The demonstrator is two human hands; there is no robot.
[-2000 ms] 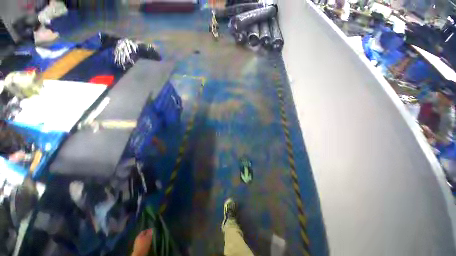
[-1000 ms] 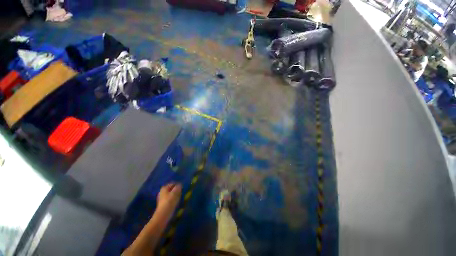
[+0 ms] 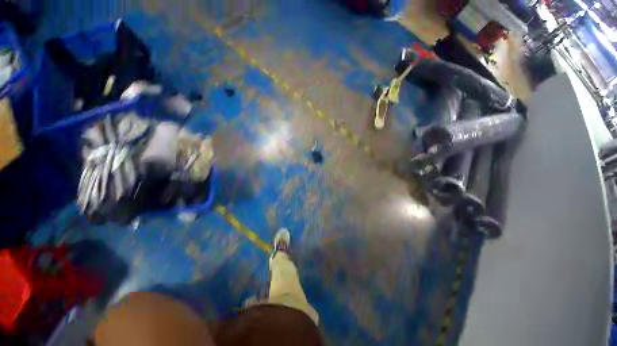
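Note:
No hand can be made out. A large blurred orange-brown rounded shape (image 3: 154,321) fills the bottom edge left of centre; I cannot tell if it is part of my arm. A dark brown shape lies beside it. My leg in pale trousers (image 3: 287,280) and a light shoe step on the worn blue floor. Nearest on the left, a blue crate (image 3: 211,192) holds white bundled strips or cut pieces (image 3: 111,159) and dark cloth. Behind it, another blue crate (image 3: 39,88) holds black cloth.
A grey panel or table surface (image 3: 541,223) runs along the right. Dark plastic-wrapped rolls (image 3: 477,135) lie stacked beside it on the floor. A yellowish tool or strap (image 3: 384,108) lies left of them. A red stool (image 3: 13,287) is at the lower left. A yellow floor line crosses diagonally.
The view has moved forward along the aisle and turned. The rolls and the crate of white bundles are nearer. The grey boxes on the left and the bare left hand have left the picture.

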